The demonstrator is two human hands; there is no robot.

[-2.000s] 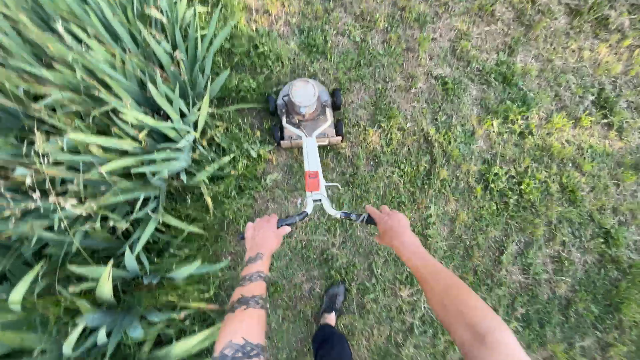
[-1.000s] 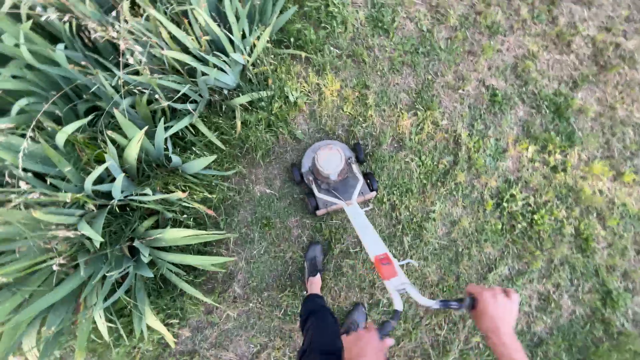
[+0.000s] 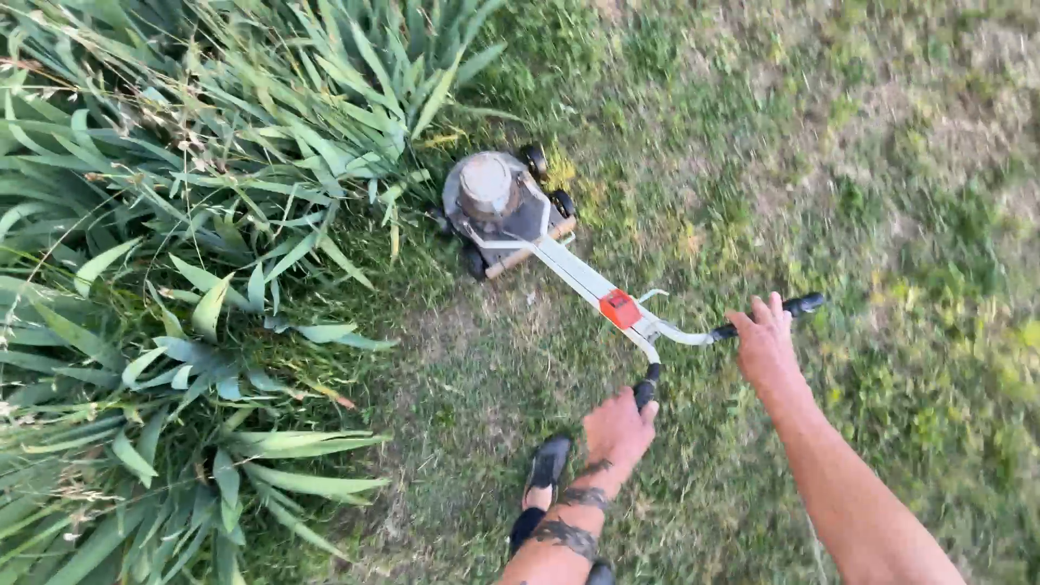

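A walk-behind lawn mower [image 3: 487, 195] with a round, weathered motor cover stands on the grass, its front left side against the leaves of the plant bed. From its deck a pale metal handle [image 3: 577, 272] slants down to the right, with a red switch box [image 3: 620, 309] on it, and splits into two black grips. My left hand [image 3: 619, 431] is wrapped around the near black grip [image 3: 646, 388]. My right hand [image 3: 764, 337] lies on the far black grip [image 3: 803, 305] with some fingers raised; whether its thumb closes beneath is hidden.
Long-leaved green plants [image 3: 309, 268] fill the left side and lean over the edge of the lawn. Short patchy grass [image 3: 861, 244] spreads to the right. One dark shoe [image 3: 549, 461] of mine is beside my left forearm, with another partly visible below it.
The mower has turned, its front now pointing up and left toward the plants; a second ago it stood apart from them. Both hands have stayed at the handle grips. The view has shifted.
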